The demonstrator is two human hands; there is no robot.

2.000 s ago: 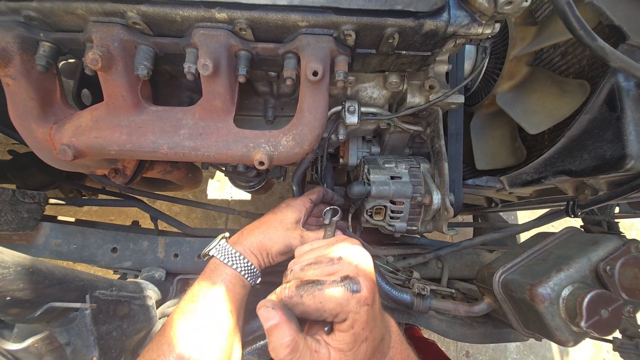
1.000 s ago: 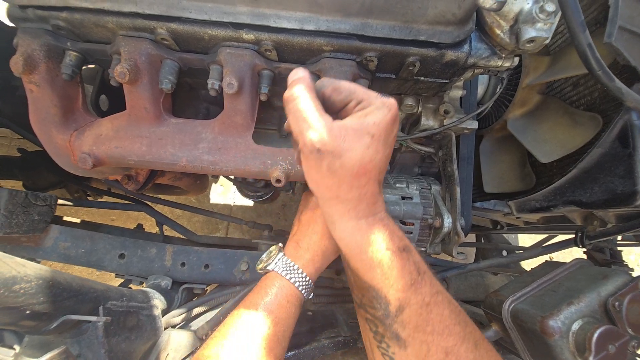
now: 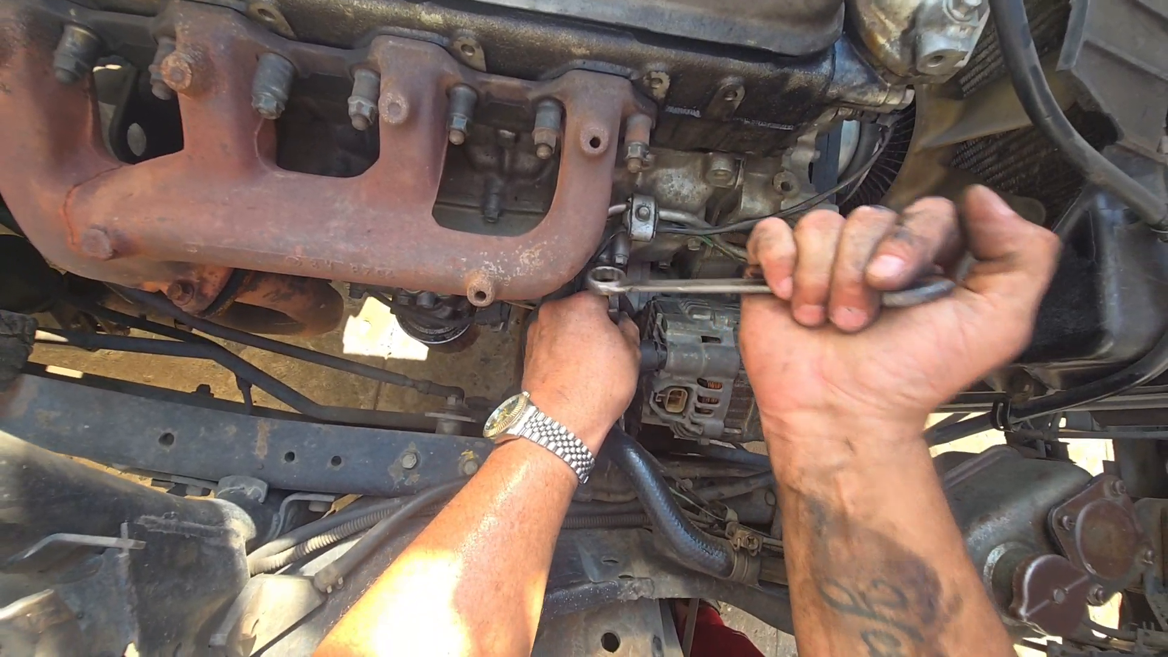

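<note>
My right hand (image 3: 876, 301), palm up, has its fingers curled around a combination wrench (image 3: 693, 286). The ring end of the wrench lies just above my left hand (image 3: 584, 356), close to the lower right end of the rusty exhaust manifold (image 3: 319, 214). A wristwatch sits on my left wrist. My left fingers reach down between the manifold and the alternator (image 3: 698, 365); their tips are hidden, so what they hold cannot be told. Whether the ring end is seated on a fastener is unclear.
A black coolant hose (image 3: 671, 511) curves below the alternator. Along the lower left runs the chassis rail (image 3: 228, 438). Cables (image 3: 347, 529) lie beneath it. At the right are a black hose (image 3: 1068, 137) and a metal reservoir with round caps (image 3: 1049, 584).
My right hand was over the manifold's right end one second ago; it is now farther right, above the alternator side, with the wrench lying sideways. My left hand stays beside the alternator.
</note>
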